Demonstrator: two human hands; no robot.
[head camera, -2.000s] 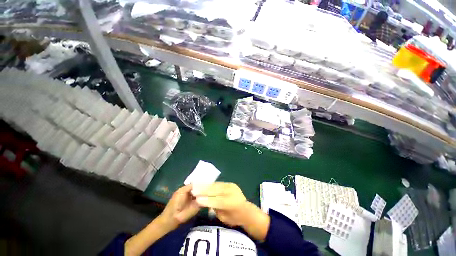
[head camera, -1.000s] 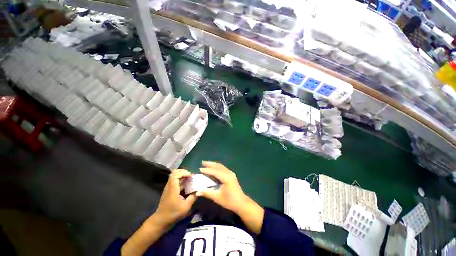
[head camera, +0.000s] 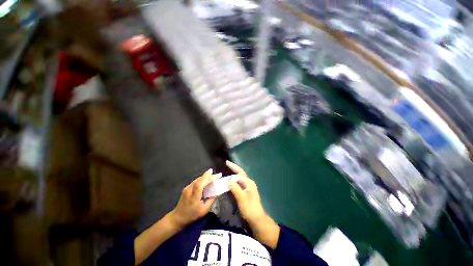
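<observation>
My left hand (head camera: 193, 200) and my right hand (head camera: 248, 200) are close together at the lower middle, in front of my body. They hold a small white folded carton or paper (head camera: 220, 186) between their fingertips; blur hides which. Long rows of white retail boxes (head camera: 228, 96) stand along the bench edge, ahead of my hands. The frame is blurred, so prints and lids cannot be made out.
The green bench (head camera: 275, 176) runs to the right. On it lie a crumpled plastic bag (head camera: 305, 104), a clear tray of white items (head camera: 384, 176) and white cards (head camera: 336, 247). Brown cartons (head camera: 114, 166) and a red stool (head camera: 148, 60) are on the left.
The view has turned left, showing more floor and cartons. The box rows and tray have shifted right in the picture. Both hands stay on the white piece, which has tilted.
</observation>
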